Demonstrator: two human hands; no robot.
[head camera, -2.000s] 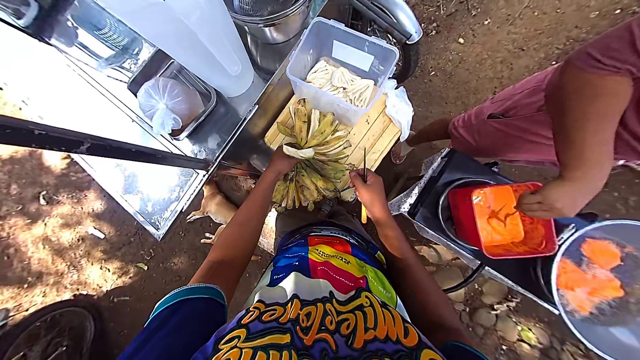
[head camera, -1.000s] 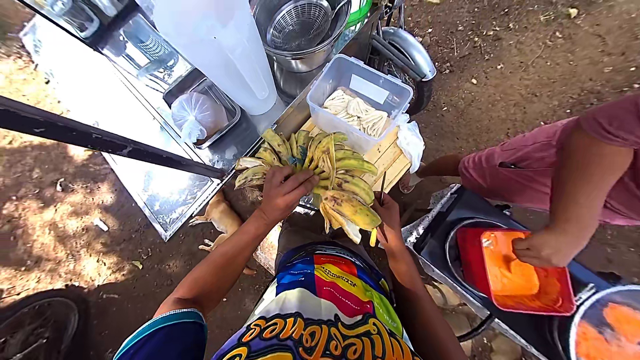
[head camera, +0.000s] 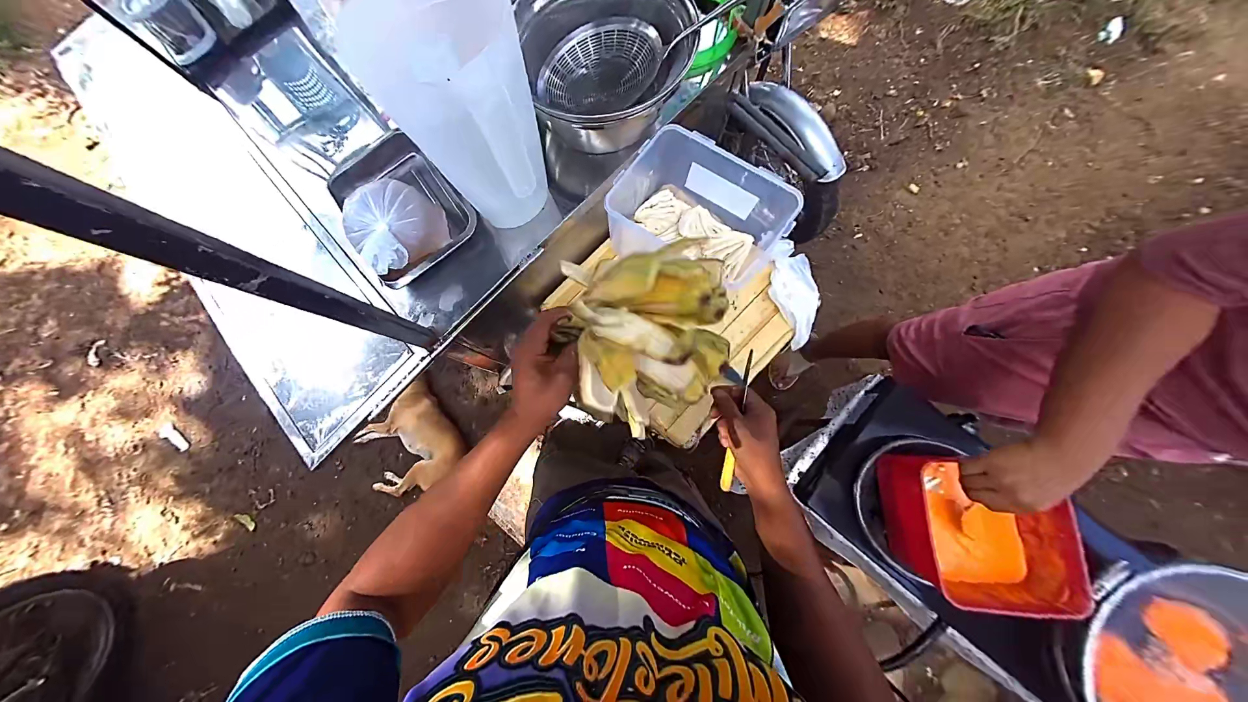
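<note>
My left hand grips a bunch of green-yellow bananas at its left side and holds it over a slatted wooden board. The bunch is blurred; pale parts show on its near side. In my right hand, at the lower right of the bunch, is a knife with a yellow handle, its dark thin blade pointing up. Behind the bunch, a clear plastic box holds pale folded strips. A white plastic bag lies beside it.
A metal cart top bears a tray with a tied plastic bag and a steel pot. A dog lies below. At right, a co-worker's hand is at a red tray of orange batter, near a frying pan.
The banana bunch, lower on the board two seconds ago, has been lifted and turned in my left hand, with pale parts now showing. The view has shifted somewhat.
</note>
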